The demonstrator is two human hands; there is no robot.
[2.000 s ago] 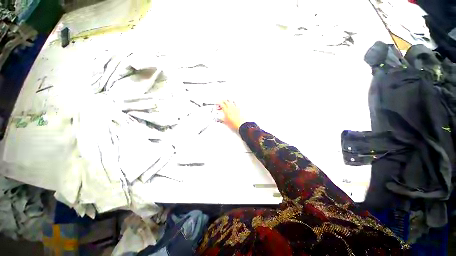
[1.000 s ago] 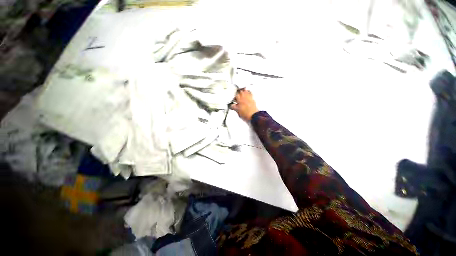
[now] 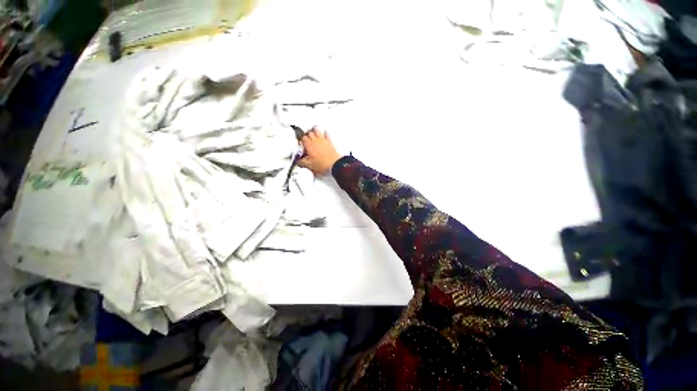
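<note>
A heap of pale, creased cloth pieces (image 3: pixel 183 206) lies on the left part of the white table (image 3: pixel 458 168), its lower ends hanging over the front edge. My right hand (image 3: pixel 316 151), bare, in a dark red and gold patterned sleeve, is at the heap's right edge. Its fingers are bent against a dark line there; blur and glare hide whether they grip cloth. My left hand is out of the picture.
Dark denim garments (image 3: pixel 642 168) lie along the table's right side, a buttoned cuff towards me. More pale cloth (image 3: pixel 565 53) is at the back right. Cloth pieces (image 3: pixel 237 363) lie below the front edge. A small dark object (image 3: pixel 115 46) is at the back left.
My right hand has moved left over the table to the pale heap's edge. The view has swung to one side and back.
</note>
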